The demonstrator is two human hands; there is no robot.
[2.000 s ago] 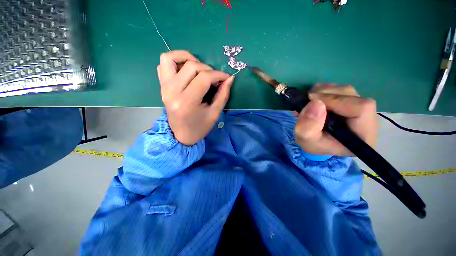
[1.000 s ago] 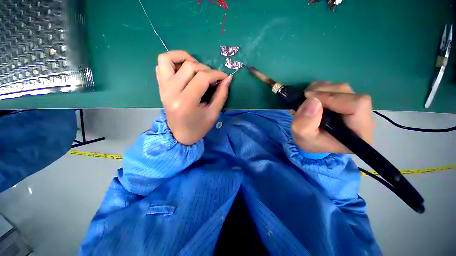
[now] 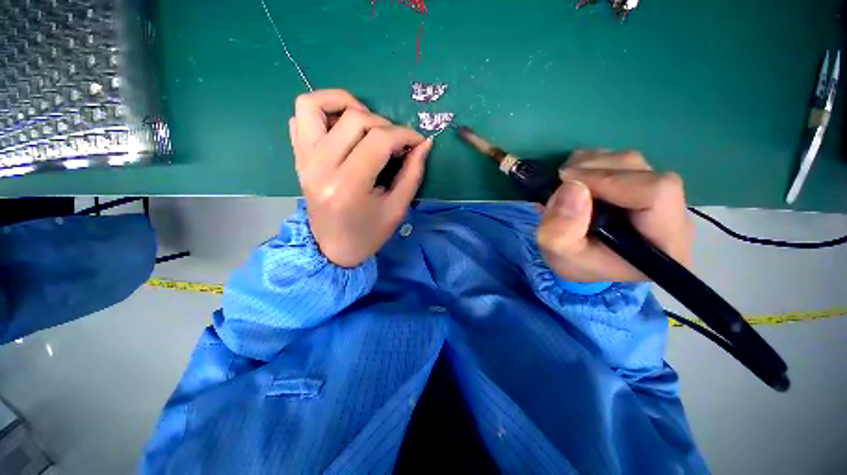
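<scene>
My left hand point(image 3: 356, 176) is closed on a thin silvery solder wire point(image 3: 286, 48), which runs up and left from the hand; its short end shows at the fingertips. My right hand point(image 3: 618, 218) holds a black soldering iron point(image 3: 664, 264), its brownish tip pointing up-left. Two small silvery-pink speckled groups, perhaps tiny circuit boards, lie on the green mat. The lower group point(image 3: 435, 121) is just above my left fingertips, with the iron tip close to its right. The upper group point(image 3: 429, 92) lies separately behind it.
A clear-silvery pocketed tray point(image 3: 74, 93) is at the left. Red wires point(image 3: 409, 6) lie at the top edge, one loose strand below them. Small parts point(image 3: 620, 7) are at upper right, tweezers point(image 3: 814, 128) at far right. A blue-clothed person's part point(image 3: 74, 274) shows at lower left.
The two speckled groups, touching before, now lie apart with a gap between them. The iron tip has shifted slightly left and down. The blue cloth at the left has moved a little.
</scene>
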